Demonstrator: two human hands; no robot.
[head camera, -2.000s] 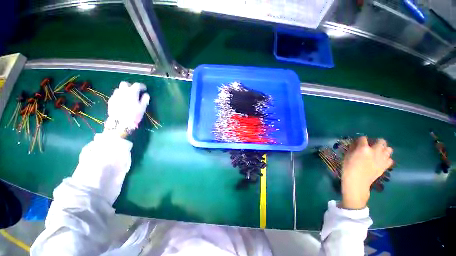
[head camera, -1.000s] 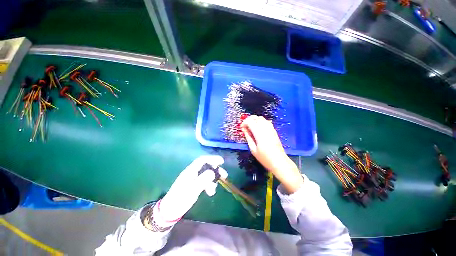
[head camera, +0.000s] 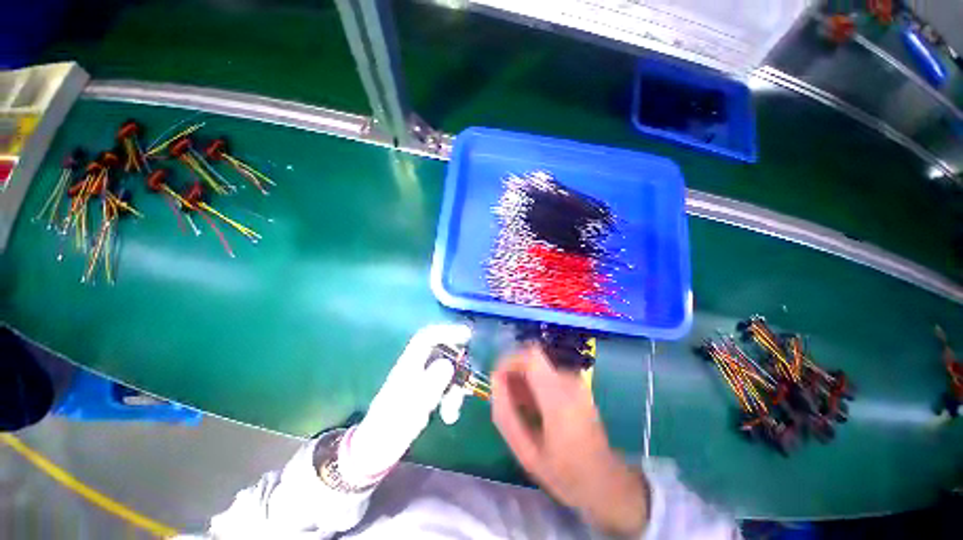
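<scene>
My gloved left hand (head camera: 422, 380) holds a dark wired connector (head camera: 460, 365) low in front of the tray, its yellow and orange wires pointing right. My bare right hand (head camera: 539, 411) is blurred, just right of these wires; whether it holds a wire cannot be told. The blue parts tray (head camera: 452, 253) holds black terminal wires (head camera: 565, 216) with pale ends and red terminal wires (head camera: 570, 280). Small black parts (head camera: 565, 343) lie below the tray, partly hidden by my right hand.
Wired connectors (head camera: 106, 185) lie spread on the green surface at the left. A pile of wired connectors (head camera: 787, 396) lies at the right, another at the far right edge. A metal rail (head camera: 232, 109) and upright post (head camera: 372, 63) stand behind. A smaller blue bin (head camera: 729, 137) is beyond the rail.
My left hand came from the left group to the front middle with a connector. My right hand went from the right pile to the tray's red wires, then back beside the connector.
</scene>
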